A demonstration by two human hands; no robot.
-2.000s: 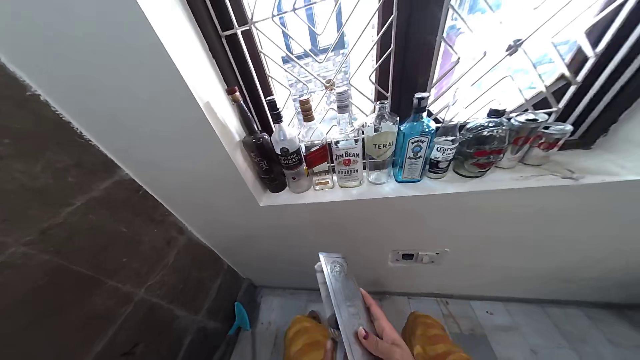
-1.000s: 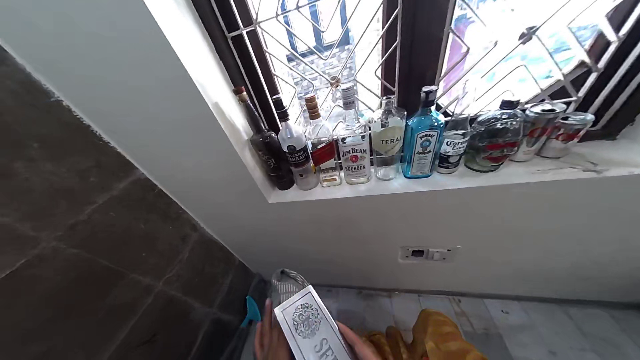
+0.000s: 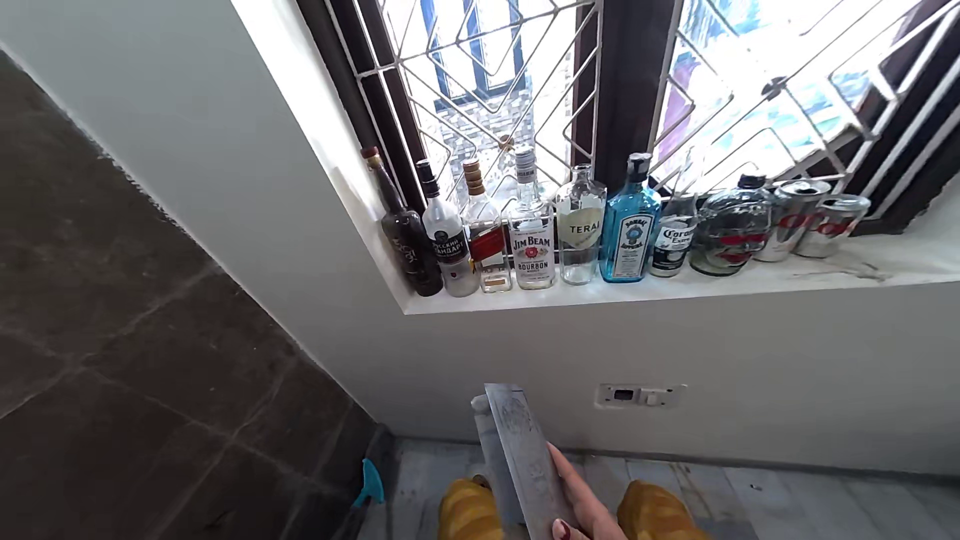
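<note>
My right hand (image 3: 585, 502) holds a long silver-grey box (image 3: 532, 457) at the bottom centre, its fingers along the right side and a thumb with a dark red nail on the near part. The box bears a faint round emblem near its far end. Against its left side is a paler, translucent long object with a rounded tip (image 3: 480, 405); its kind cannot be told. My left hand is not in view.
On the white window sill (image 3: 675, 292) stand several glass bottles, among them a blue one (image 3: 631, 225), and two cans (image 3: 795, 217). A wall socket (image 3: 640, 395) sits below. A turquoise plastic object (image 3: 370, 484) lies at the dark tiled wall (image 3: 187, 390). My knees (image 3: 469, 510) are at the bottom.
One second ago both hands were at the box, with its emblem facing up and a clear ribbed object beyond it. The box has since turned to a narrower side view, and my left hand has left the view.
</note>
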